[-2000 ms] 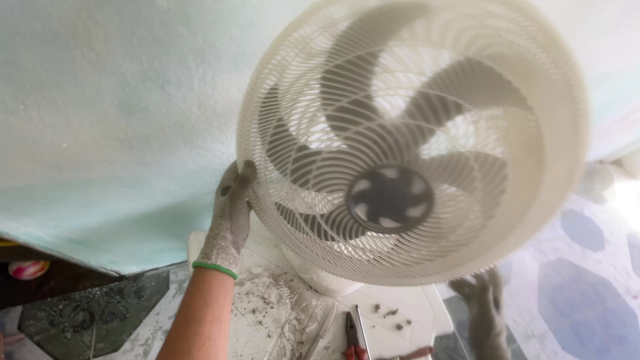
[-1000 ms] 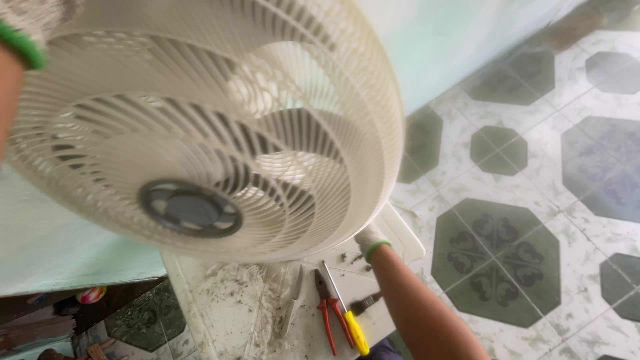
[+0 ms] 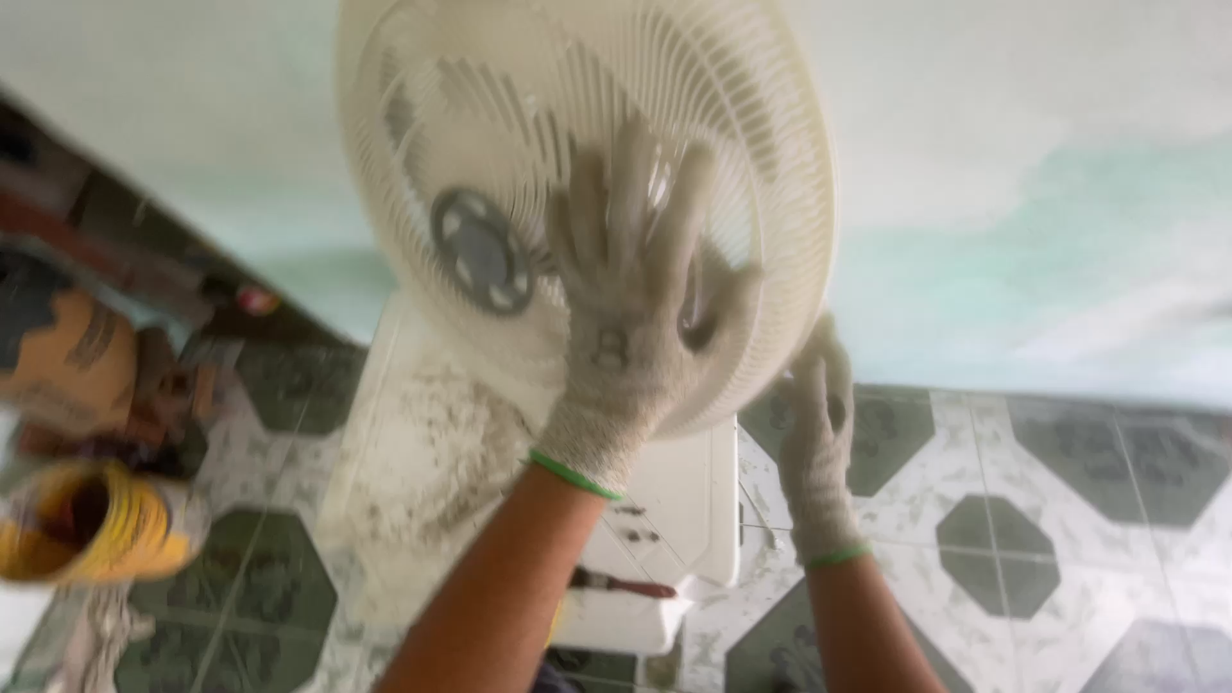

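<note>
A round cream plastic fan head (image 3: pixel 751 106) with a spiral grille and a dark hub cap (image 3: pixel 481 252) fills the upper middle, blurred. My left hand (image 3: pixel 635 279), in a light knit glove with a green cuff, lies over the front grille, palm toward it and fingers spread. At the fan's lower right rim is my right hand (image 3: pixel 820 423), gloved alike; its fingertips are at the rim and partly hidden, so its grip is unclear. Below the fan stands a white plastic table (image 3: pixel 707 500) strewn with dirt. A brush with a reddish-brown handle (image 3: pixel 630 585) lies near its front edge, partly behind my left forearm.
A pale green wall (image 3: pixel 1011 241) rises behind the fan. At the left are a yellow bucket (image 3: pixel 125 525), a torn brown bag or carton (image 3: pixel 82 356) and a cloth (image 3: pixel 96 630). Patterned tiles (image 3: pixel 996 553) cover the floor around the table.
My left hand has moved from the fan's left side onto the front grille. The fan's hub faces more to the left. The view has shifted, bringing the yellow bucket in.
</note>
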